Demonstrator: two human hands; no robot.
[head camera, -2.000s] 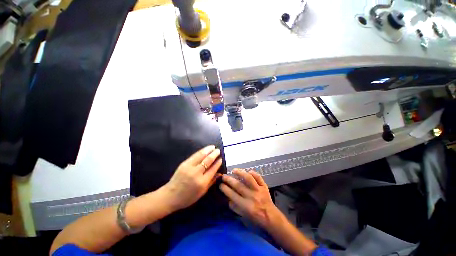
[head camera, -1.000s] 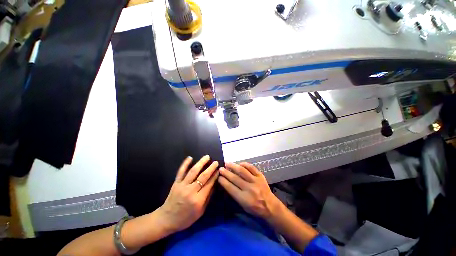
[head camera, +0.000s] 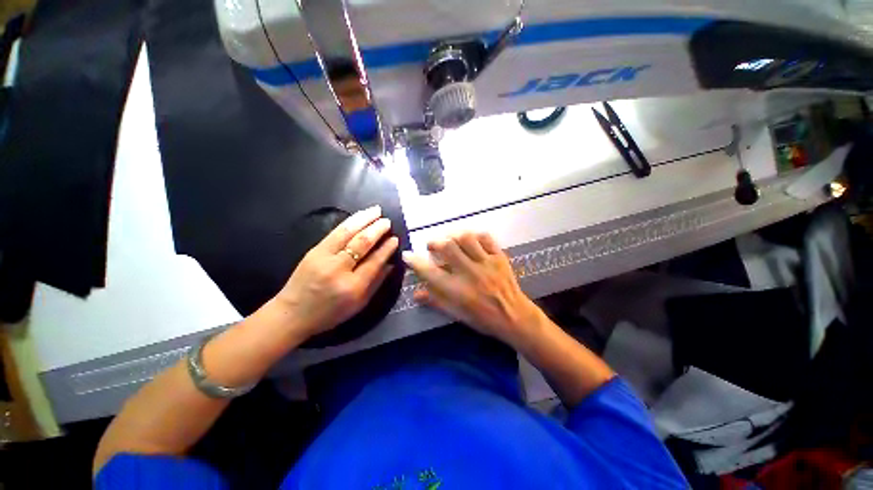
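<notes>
A long black cut panel (head camera: 239, 182) lies on the white table and runs under the head of the lockstitch sewing machine (head camera: 584, 48). Its right edge is at the presser foot and needle (head camera: 392, 167), in bright light. Its rounded near end reaches the table's front edge. My left hand (head camera: 340, 273) lies flat on the panel with fingers spread, just in front of the needle. My right hand (head camera: 469, 282) is at the panel's right edge, its fingertips touching the edge beside my left fingers. Whether it pinches the cloth is hard to tell.
A stack of black cut panels (head camera: 72, 134) lies at the left. Black thread snips (head camera: 622, 141) lie on the bed behind a dark ring of the scissors (head camera: 542, 119). A printed ruler (head camera: 613, 241) runs along the front edge. Grey and black cloth pieces (head camera: 727, 325) are heaped below right.
The panel has moved away from me past the needle, and its rounded near end now shows. Both hands have stayed near its right edge. The view has moved closer to the machine head.
</notes>
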